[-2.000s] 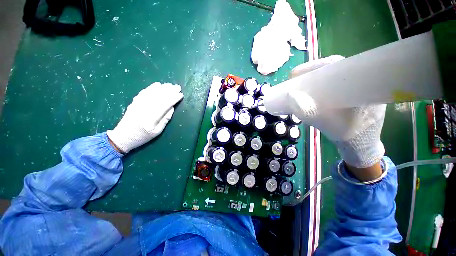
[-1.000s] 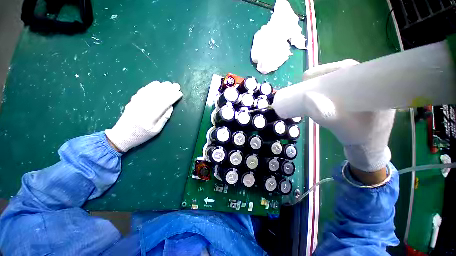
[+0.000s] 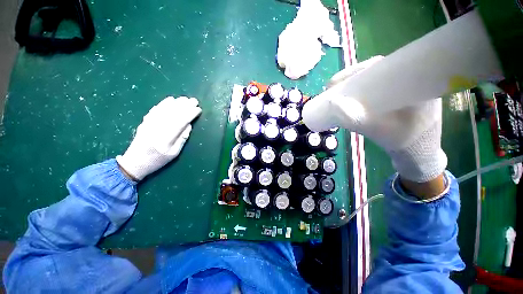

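Note:
The green circuit board (image 3: 221, 217) lies on the bench, with rows of upright black capacitors (image 3: 286, 157) with silver-white tops. My right hand (image 3: 395, 126), in a white knit glove, is closed around the long white glue syringe (image 3: 424, 66). The syringe's narrow end is over the upper right capacitors; its needle tip is hard to make out. My left hand (image 3: 159, 138), also gloved, rests on the mat left of the board, holding nothing, its fingers close together and slightly bent. White adhesive shows along the left row of capacitors.
A crumpled white cloth (image 3: 301, 46) lies beyond the board. A black loop-shaped object (image 3: 54, 26) is at the far left corner. A white-and-red strip (image 3: 356, 166) edges the bench on the right, beside a green conveyor (image 3: 413, 247). A clear hose (image 3: 487, 168) runs behind my right sleeve.
The syringe in my right hand is tilted more steeply, its wide end farther up the picture. The whole view has shifted slightly. My left hand has stayed on the mat.

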